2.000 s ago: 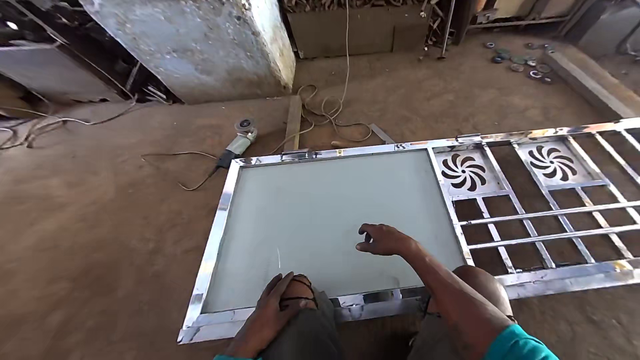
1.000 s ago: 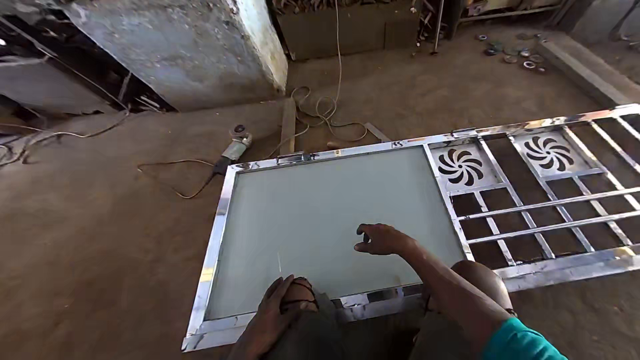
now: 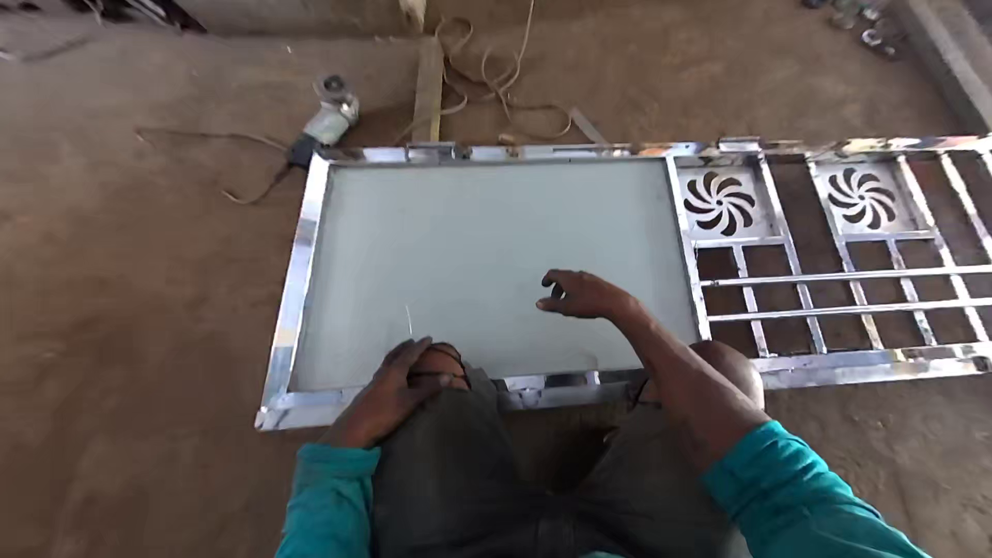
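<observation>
A shiny metal gate or door frame [image 3: 297, 291] lies flat on the ground, with a pale flat panel [image 3: 480, 232] filling its left part. My left hand [image 3: 395, 391] rests on my left knee at the panel's near edge and holds nothing. Over the panel, right of its middle, is my right hand [image 3: 580, 296], fingers curled with a gap between thumb and forefinger; no object shows in it. Right of the panel, the frame has bars and two square plates with swirl cut-outs, one nearer [image 3: 719, 203] and one farther right [image 3: 862, 198].
An angle grinder [image 3: 329, 120] lies beyond the frame's far left corner, its cord trailing left. Behind the frame are a wooden strip [image 3: 428, 89], a loosely coiled cable [image 3: 504, 85] and a small flat strip [image 3: 587, 125]. Discs [image 3: 872, 35] lie near a concrete ledge [image 3: 942, 58].
The view has tilted downward, bringing more of my legs and sleeves into sight. Both hands keep about the same places relative to the panel and my knee.
</observation>
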